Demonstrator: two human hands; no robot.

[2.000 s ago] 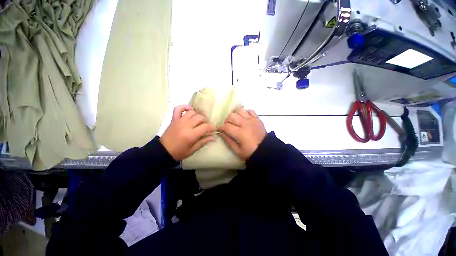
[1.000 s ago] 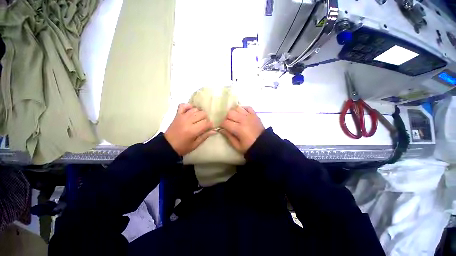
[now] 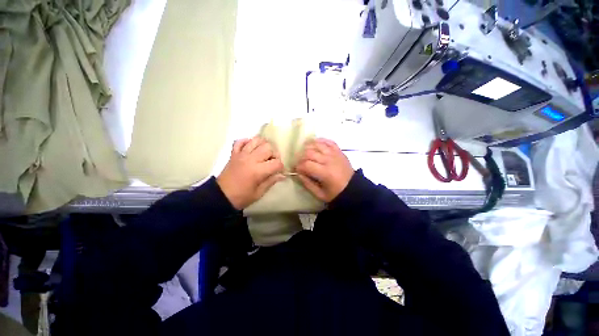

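A khaki garment piece (image 3: 282, 200) lies between my hands at the table's front edge, its lower end hanging over my lap. My left hand (image 3: 253, 172) grips it from the left and my right hand (image 3: 324, 170) from the right. The fingertips of both hands pinch the fabric at the middle, close together, with a small pale edge showing between them. The fabric's far part stands up in folds beyond the fingers. The presser foot and needle (image 3: 376, 98) are up and to the right, apart from the piece.
A smooth khaki panel (image 3: 187, 98) and a crumpled khaki bundle (image 3: 49, 111) lie at left. The white machine head (image 3: 420, 39) is at upper right. Red-handled scissors (image 3: 448, 159) and a dark green-wrapped tool (image 3: 494, 184) lie right. A white cloth (image 3: 519, 262) is at lower right.
The view has shifted, so the machine and scissors appear further left and more of the machine shows. Both hands keep nearly the same hold on the khaki piece.
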